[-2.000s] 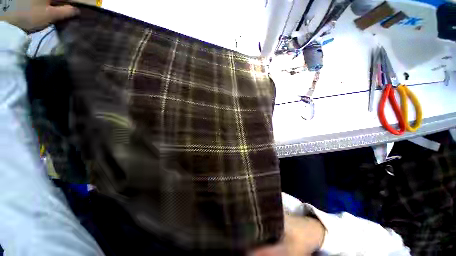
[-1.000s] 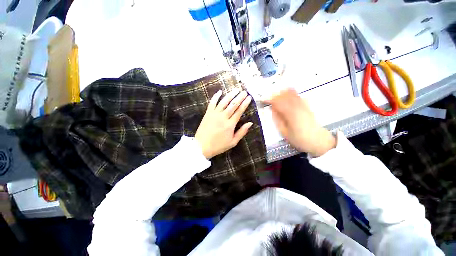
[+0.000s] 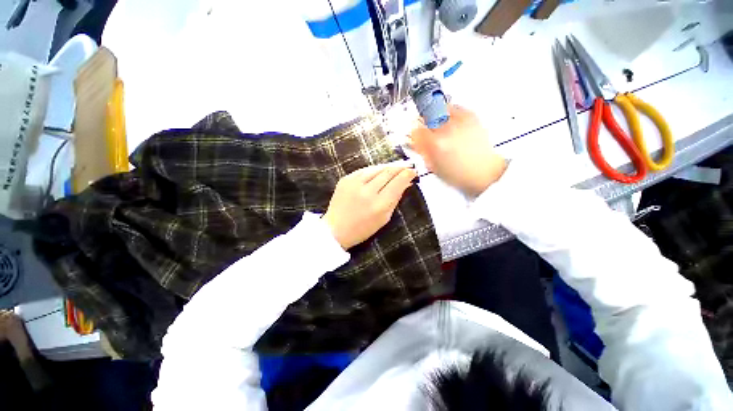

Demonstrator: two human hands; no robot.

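The dark brown plaid garment piece (image 3: 249,181) lies over the left and middle of the table, its far right corner at the lit needle area of the sewing machine (image 3: 395,48). My left hand (image 3: 368,202) rests on the cloth just below the needle, fingers pointing right. My right hand (image 3: 458,152) is at the cloth's right edge, beside the grey ribbed cylinder (image 3: 432,104). Its fingertips are near the needle, in glare and slightly blurred, so I cannot tell if they pinch the edge.
Scissors with red and yellow-orange loops (image 3: 617,138) lie right, beside slim silver tweezers (image 3: 569,104). A tan cardboard piece (image 3: 95,120) with yellow tape stands left. Brown scraps (image 3: 505,14) lie at the top. A plaid bundle (image 3: 698,241) is below the table at right.
My left hand has moved slightly down and right, its fingers closer together. My right hand has moved up and left towards the needle. Two seconds ago the cloth was lifted and spread between both hands.
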